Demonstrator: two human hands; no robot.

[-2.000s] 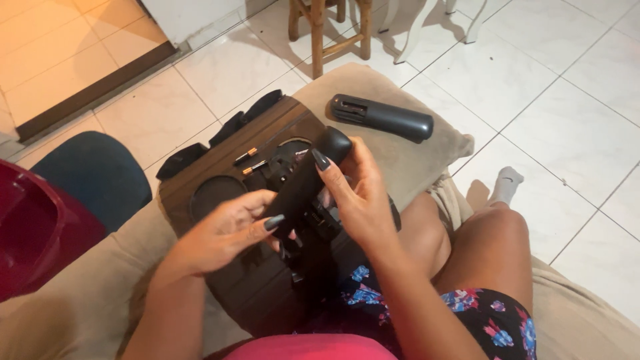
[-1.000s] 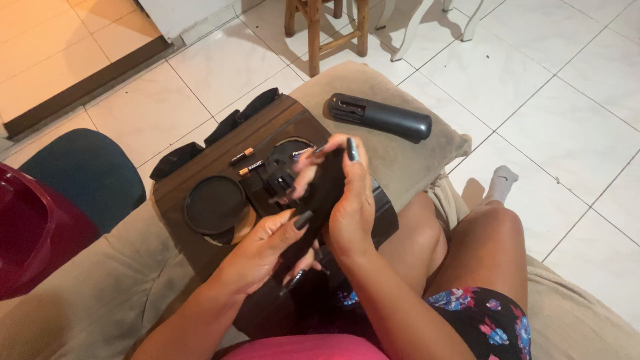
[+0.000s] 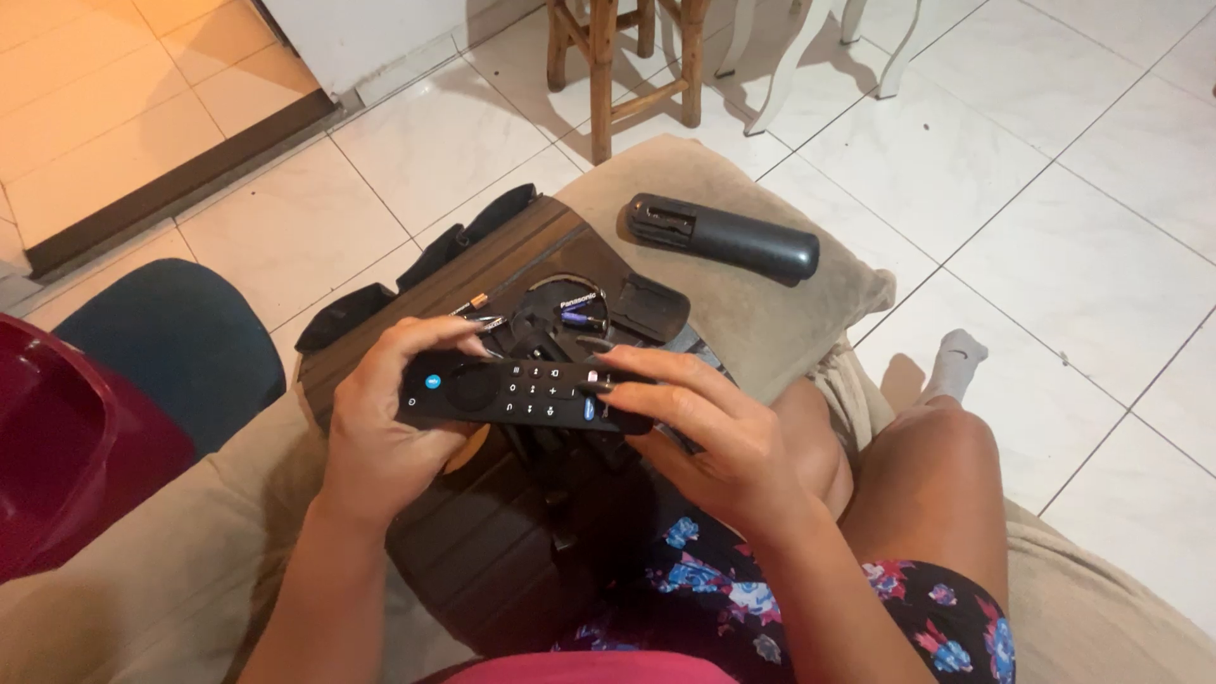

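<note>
A black remote control point(image 3: 494, 391) lies level between my hands, its button side up. My left hand point(image 3: 389, 408) grips its left end, thumb below and fingers above. My right hand point(image 3: 703, 427) holds the right end, fingertips over the buttons. Beneath is a dark wood-look lap tray point(image 3: 456, 551). Behind the remote, blue-labelled Panasonic batteries point(image 3: 578, 310) lie in a round recess, and a copper-topped battery point(image 3: 470, 304) lies near my left fingers. A black plastic cover point(image 3: 652, 308) rests right of the recess. A larger dark remote point(image 3: 727, 237), its battery compartment uncovered, lies on the beige cushion point(image 3: 684, 171).
A magenta plastic chair or tub point(image 3: 57, 446) and a dark teal rounded seat point(image 3: 180, 351) stand at the left. A wooden stool point(image 3: 601, 85) and white curved furniture legs point(image 3: 788, 66) are beyond the cushion, on pale floor tiles point(image 3: 969, 199). Black pouches point(image 3: 427, 256) edge the tray.
The dark remote between my hands has turned from a slanted pose to nearly level, with its buttons now showing. My right hand has moved to its right end. The larger remote has stayed on the cushion.
</note>
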